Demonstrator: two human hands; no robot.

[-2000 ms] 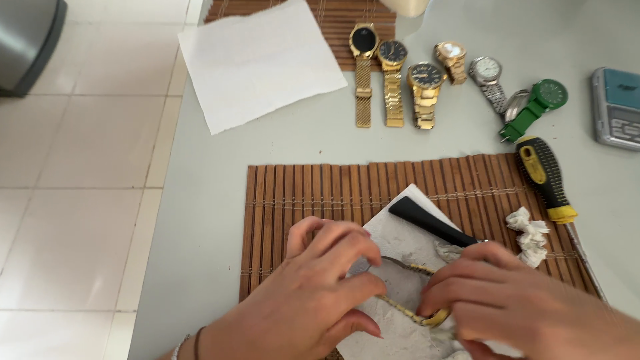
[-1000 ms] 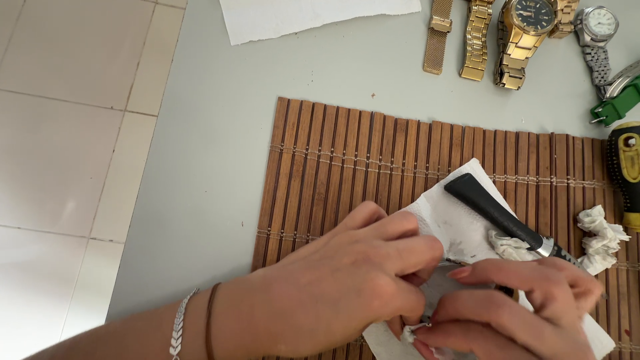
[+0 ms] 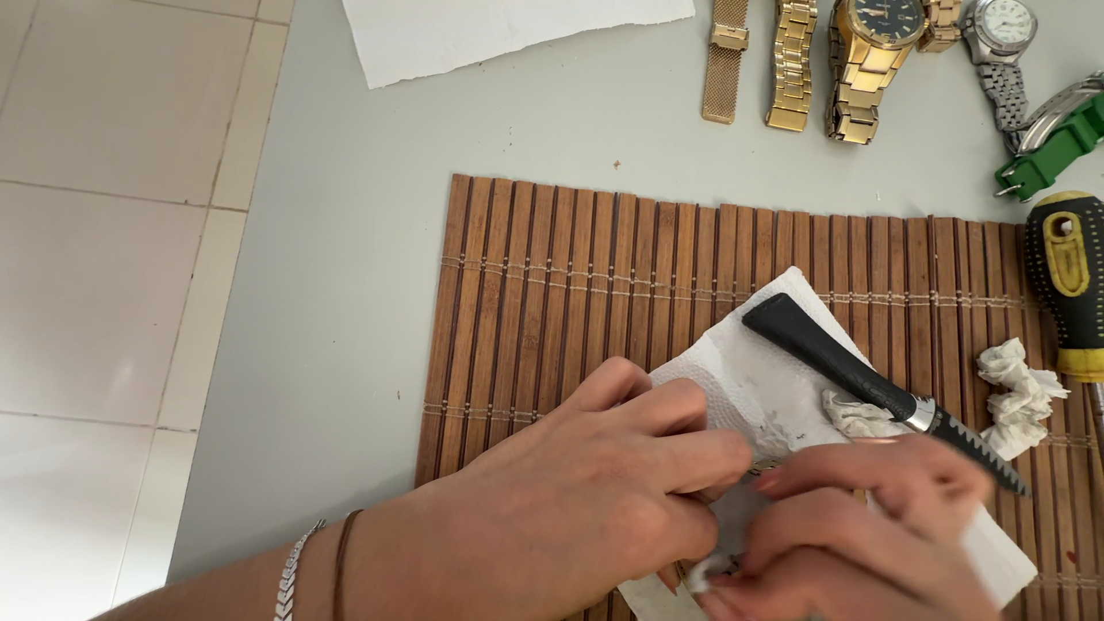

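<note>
My left hand (image 3: pixel 617 483), with a silver bracelet and a brown band at its wrist, has its fingers curled over a metal watch (image 3: pixel 763 467), mostly hidden beneath both hands. Close beside it, my right hand (image 3: pixel 862 526) pinches a small piece of white tissue (image 3: pixel 709 569) against the watch. Under them a white paper towel (image 3: pixel 733 371) with dark specks lies on a brown bamboo mat (image 3: pixel 552 319). A black-handled knife with a serrated blade (image 3: pixel 828 358) rests across the towel, next to crumpled tissue (image 3: pixel 858 416).
Gold-coloured watches (image 3: pixel 867 60), a silver watch (image 3: pixel 1000 69) and a green watch strap (image 3: pixel 1052 155) lie beyond the mat. A black and yellow screwdriver (image 3: pixel 1069 328) and crumpled tissue (image 3: pixel 1018 397) are at the right. White paper (image 3: pixel 509 30) lies on the grey table (image 3: pixel 345 259) at the top.
The view has moved closer to the mat. My hands have come together over the watch, hiding most of it; two seconds ago more of its band showed. White tissue now shows at my right fingertips.
</note>
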